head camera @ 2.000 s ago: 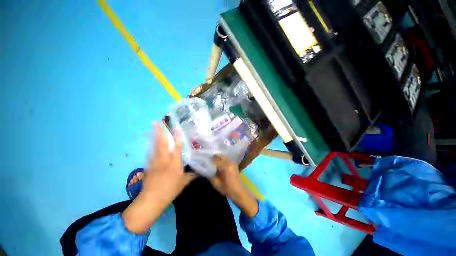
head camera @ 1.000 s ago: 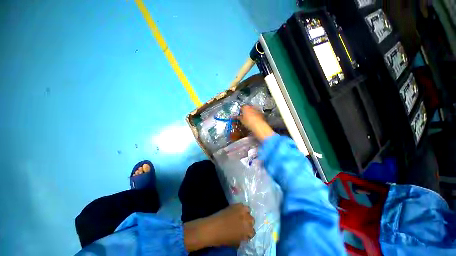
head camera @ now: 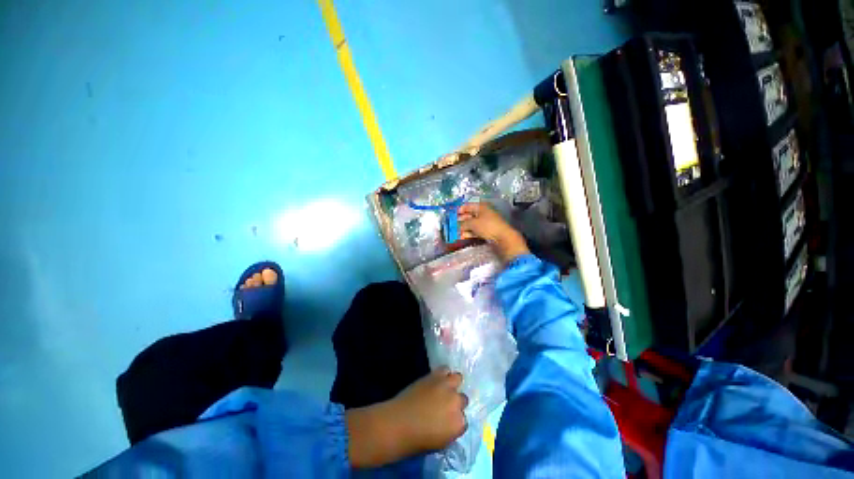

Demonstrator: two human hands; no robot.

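Observation:
An open cardboard carton (head camera: 389, 229) stands on the floor, filled with clear bags, green patches and a blue strip. A large clear plastic bag (head camera: 468, 327) with a pink-purple line and white label hangs from the carton's near edge towards me. My left hand (head camera: 433, 410) is closed on the lower part of this bag. My right hand (head camera: 487, 227) reaches into the carton with its fingers at a small blue piece (head camera: 452, 225); whether it grips it I cannot tell.
A green-topped bench (head camera: 613, 206) with a black tray (head camera: 688, 271) and a device with a white rectangle stands right of the carton. A red stool (head camera: 629, 412) and another person's blue sleeve (head camera: 740, 426) are at lower right. A yellow line (head camera: 360, 98) crosses the blue floor.
The bag was first held up in both hands over the carton, then lowered to its near side. My right hand moved into the carton and remains there. The blue piece shows more clearly now.

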